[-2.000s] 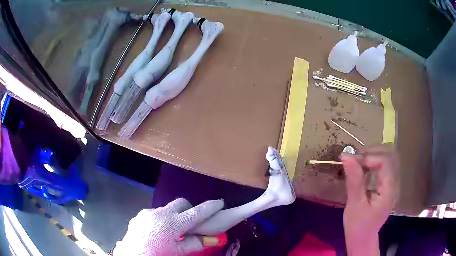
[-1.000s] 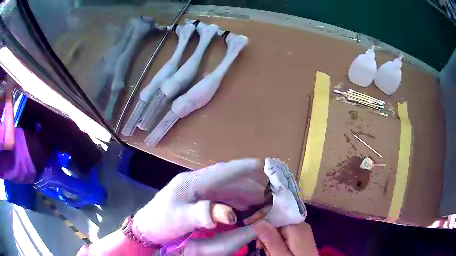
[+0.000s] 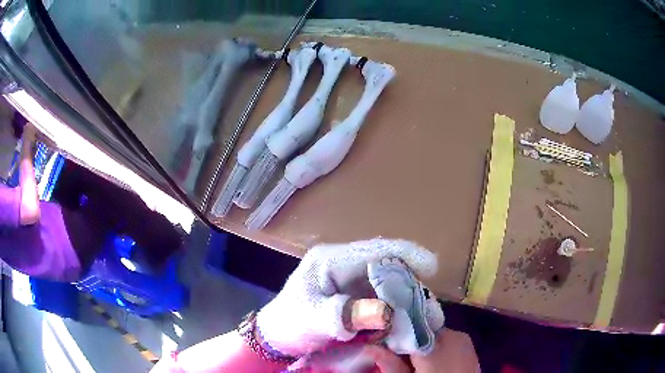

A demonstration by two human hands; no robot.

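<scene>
The doll leg's foot end (image 3: 402, 295), pale grey with a dark line along the sole, is held close in front of me at the bottom centre. My left hand (image 3: 343, 291), in a white knit glove with the thumb tip showing, holds it from the left, fingers curved over the toes. My bare right hand (image 3: 437, 355) holds it from below right and is cut off by the lower edge. The rest of this leg is mostly hidden by the hands. I see no swab in my right hand.
Three doll legs (image 3: 328, 149) lie at the bench's left by a reflective panel. At right, between yellow tapes (image 3: 493, 211), are swabs (image 3: 560, 153), a loose stick (image 3: 567, 220) and a small cap (image 3: 566, 248) with a stick. Two white bottles (image 3: 560, 107) lie above. A person's arm (image 3: 28, 178) shows far left.
My right hand has left the cap area and come to the foot, without the swab. The foot has turned and been raised, toes now under my left fingers. The view has shifted left.
</scene>
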